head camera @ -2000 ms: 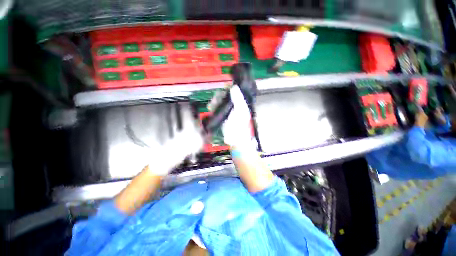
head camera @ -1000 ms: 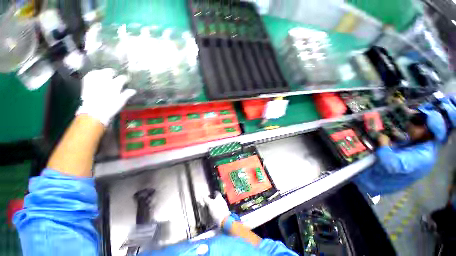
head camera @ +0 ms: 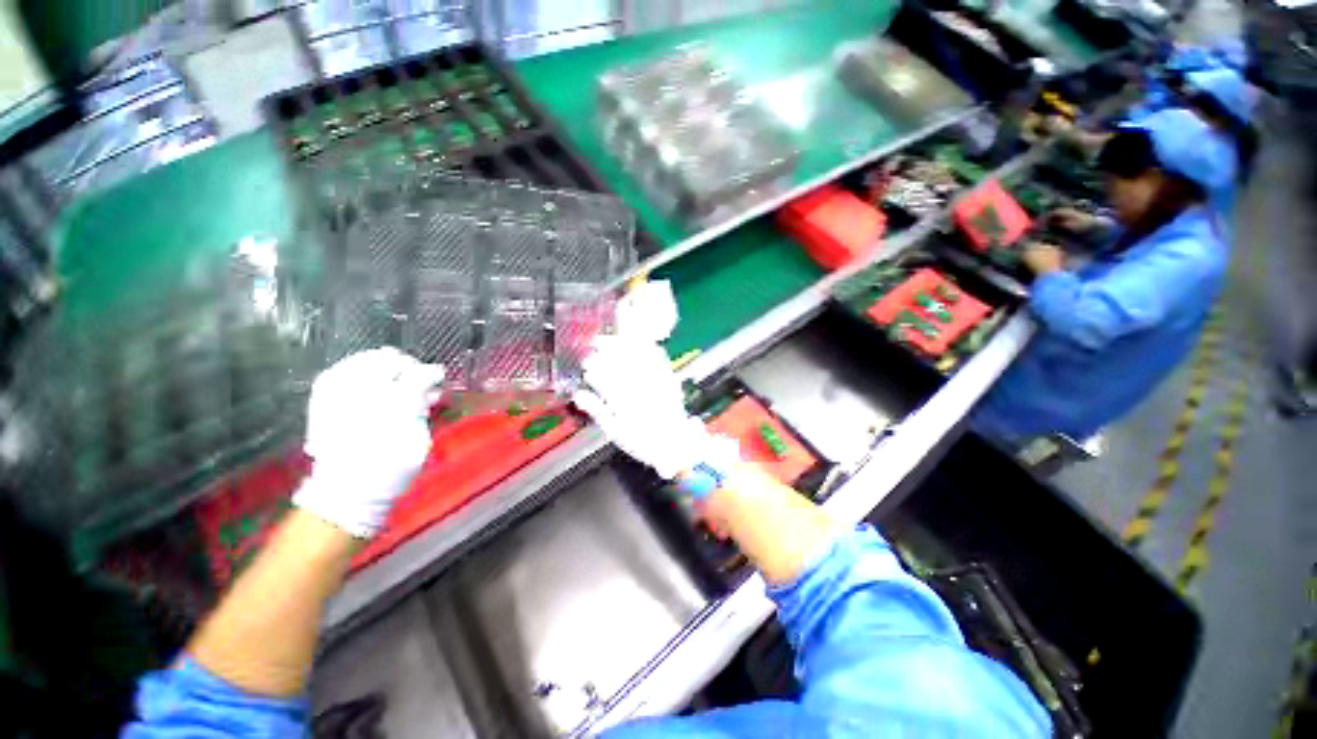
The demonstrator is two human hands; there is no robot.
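A clear blister tray (head camera: 477,274) is held up by its near edge between my two white-gloved hands, over the red compartment tray and the shelf edge. My left hand (head camera: 367,439) grips its near left part. My right hand (head camera: 636,387), with a blue band at the cuff, grips its near right corner. The red compartment tray (head camera: 491,451) with small green boards lies below, partly hidden by the blister tray and my hands. A carrier fixture with a red sheet (head camera: 763,438) and small green boards sits on the conveyor, partly hidden behind my right forearm.
A black slotted tray (head camera: 419,123) and clear tray stacks (head camera: 693,127) stand on the green upper shelf. Another fixture with a red sheet (head camera: 929,309) is farther along the conveyor. People in blue work at right. A black tote (head camera: 1112,578) is at lower right.
My left hand has moved from the clear tray stack toward the middle, and my right hand has risen from the fixture. Both now hold a clear blister tray. The view has turned.
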